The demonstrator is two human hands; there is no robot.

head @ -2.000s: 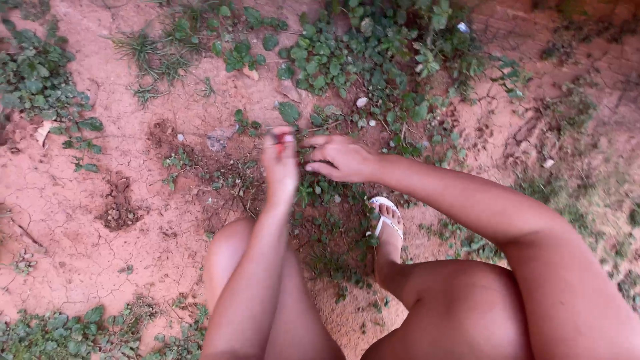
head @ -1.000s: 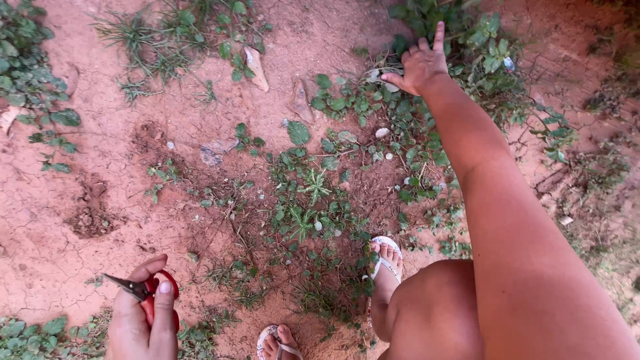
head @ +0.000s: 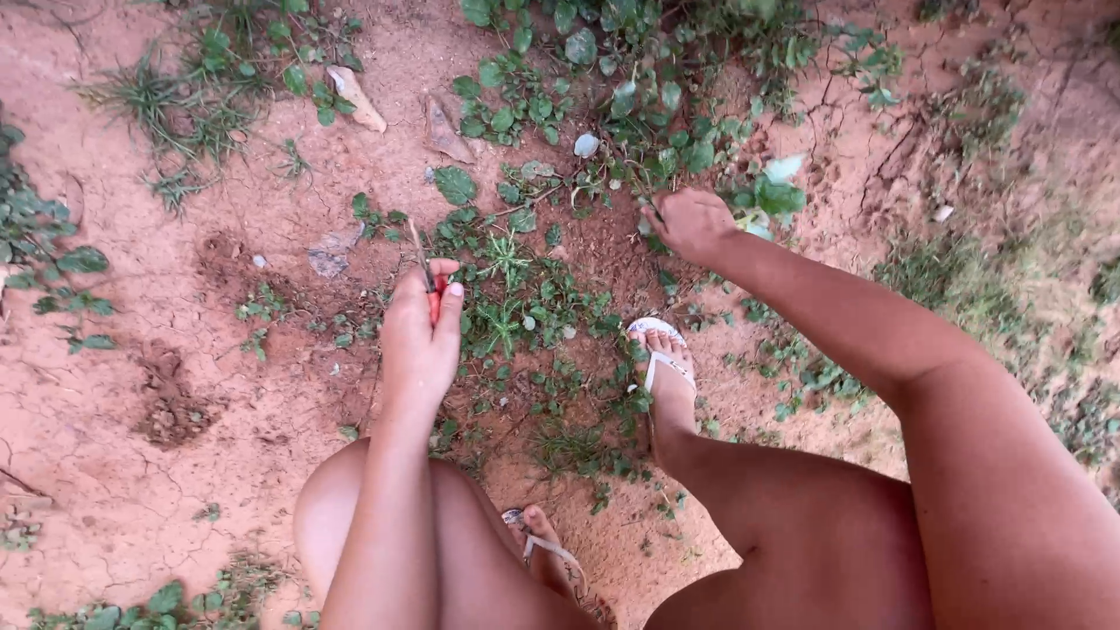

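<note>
My left hand (head: 422, 337) is closed round red-handled scissors or small pruning shears (head: 433, 293), their narrow dark blades pointing up and away from me. My right hand (head: 694, 226) has its fingers curled round a leafy green stem at the edge of the dense weeds; the fingertips are partly hidden. Broad green leaves (head: 777, 196), some showing pale undersides, stick out beside its wrist. Between the hands grow low creeping weeds (head: 547, 302) and a spiky light-green plant (head: 505, 259).
My feet in white flip-flops (head: 669, 372) stand on cracked reddish soil (head: 254, 499). Several stones lie about, among them a long pale one (head: 357, 98) and a flat brown one (head: 446, 131). Grass tufts (head: 166, 114) grow at the upper left.
My left hand has moved up and right with the red-handled tool. My right hand, spread over the upper weeds one second ago, has come down toward me and closed on a leafy stem.
</note>
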